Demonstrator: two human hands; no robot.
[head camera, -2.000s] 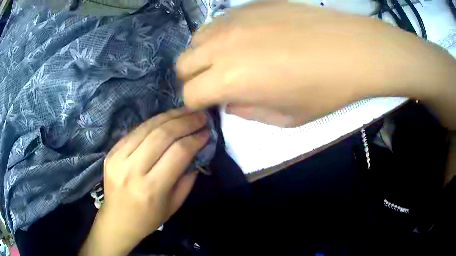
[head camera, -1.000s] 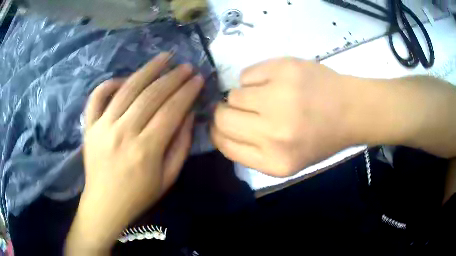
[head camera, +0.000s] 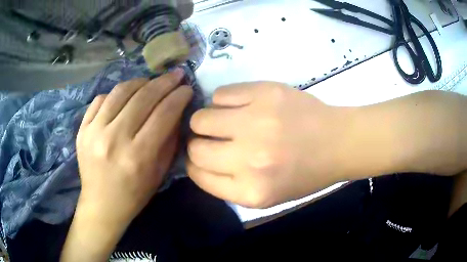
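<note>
The blue-grey patterned cloth [head camera: 46, 169] lies gathered at the left and runs under my left hand. My left hand [head camera: 128, 133] lies over the cloth, its fingertips just below the tan ribbed knob [head camera: 166, 51] of the sewing machine head [head camera: 61, 46]. My right hand [head camera: 256, 146] is curled at the cloth's right edge, fingers bent and fingertips hidden, gripping the edge. Dark cloth [head camera: 192, 210] hangs below between my hands. The needle and presser foot are hidden or too blurred to tell.
The white machine bed [head camera: 271, 56] holds a perforated metal disc [head camera: 220, 38] beside a small hook-shaped piece [head camera: 225, 52]. Black snips or blades [head camera: 353, 16] and black looped scissor handles [head camera: 417, 51] lie at the upper right. The table's front edge [head camera: 297, 207] borders black clothing.
The view has shifted, showing more of the machine head and knob. My left hand now lies flatter over the cloth, close under the knob. My right hand has moved from across the cloth to its right edge.
</note>
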